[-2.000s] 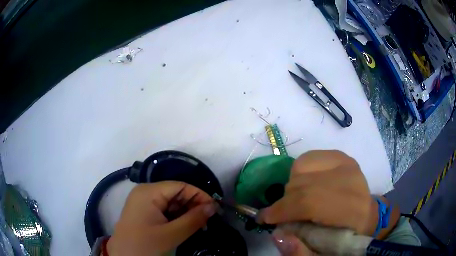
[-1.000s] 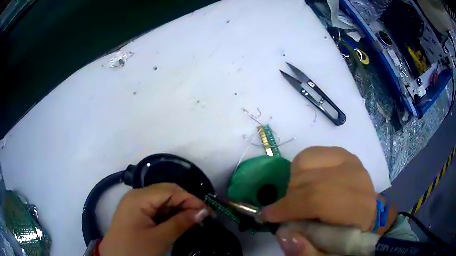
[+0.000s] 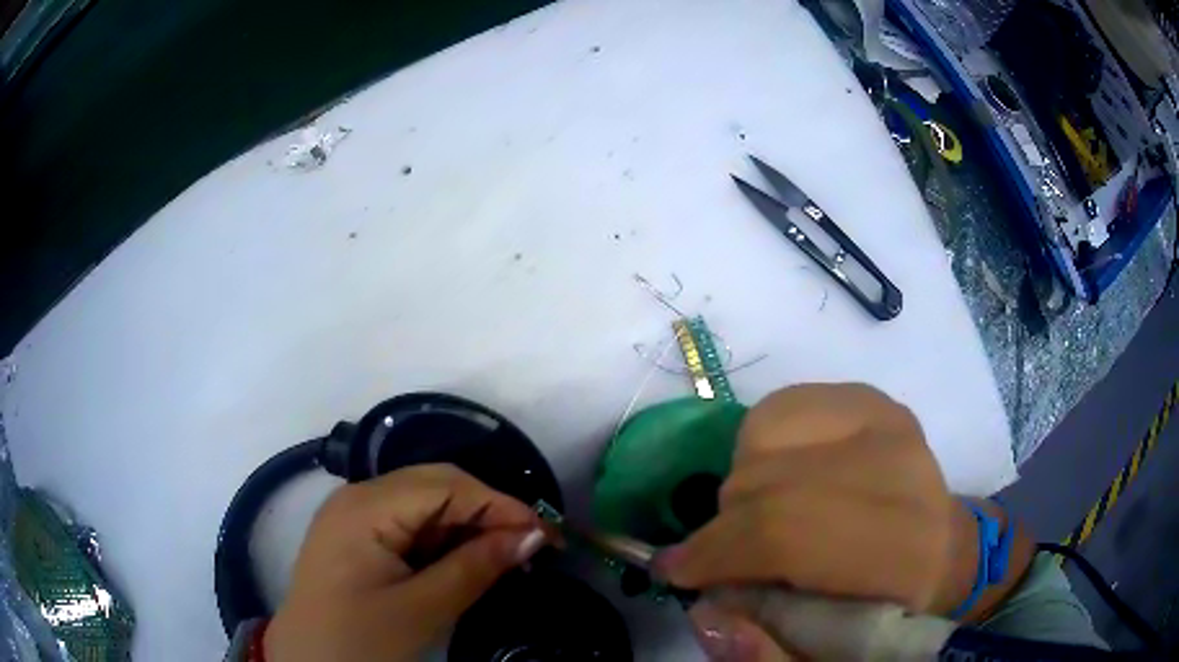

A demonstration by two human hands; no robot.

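Observation:
My left hand (image 3: 414,563) pinches the end of a small green circuit board (image 3: 548,512) over the headphones. My right hand (image 3: 828,511) holds the soldering iron (image 3: 828,623) by its cream handle, its metal barrel pointing left to the board; the exact tip contact is blurred. The black headphones (image 3: 455,433) lie under my left hand, one ear cup above it and one below. A green solder wire reel (image 3: 659,459) lies partly under my right hand. What my left palm hides cannot be seen.
A green and gold PCB strip (image 3: 700,358) and thin wires lie beyond the reel. Open thread snips (image 3: 822,241) lie at right on the white sheet (image 3: 427,285). A blue parts tray (image 3: 1080,265) is upper right. A bag of PCBs (image 3: 67,582) is at the left edge.
The board's far end and the iron's barrel have shifted slightly at my left fingertips. Both hands keep their grips. The whole view has shifted slightly.

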